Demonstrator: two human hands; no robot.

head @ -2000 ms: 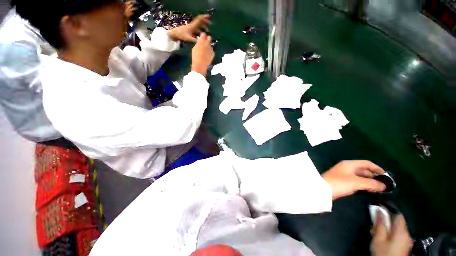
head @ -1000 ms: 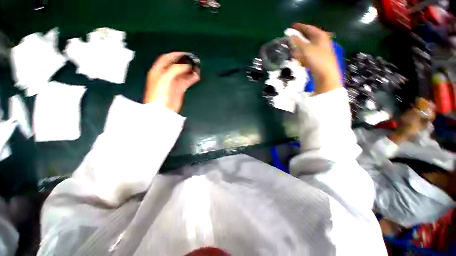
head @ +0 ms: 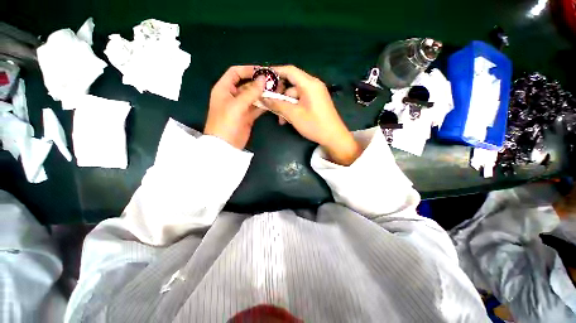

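My left hand holds a small round metal part with a dark face and shiny rim, in front of me over the bench. My right hand meets it from the right and pinches a folded white wipe at the part's lower edge. The fingers hide much of the part. To the right, a clear glass bottle stands beside a white sheet. Round black-faced metal parts with chrome tabs lie on and beside that sheet.
A blue bin with white strips stands right of the bottle. A heap of dark shiny parts lies beyond it. White wipes lie flat and crumpled on the left of the green bench. Neighbours' sleeves show at both lower sides.
The view has turned from the left neighbour to the bench in front. My right hand has moved from the bottle to my left hand with the white wipe.
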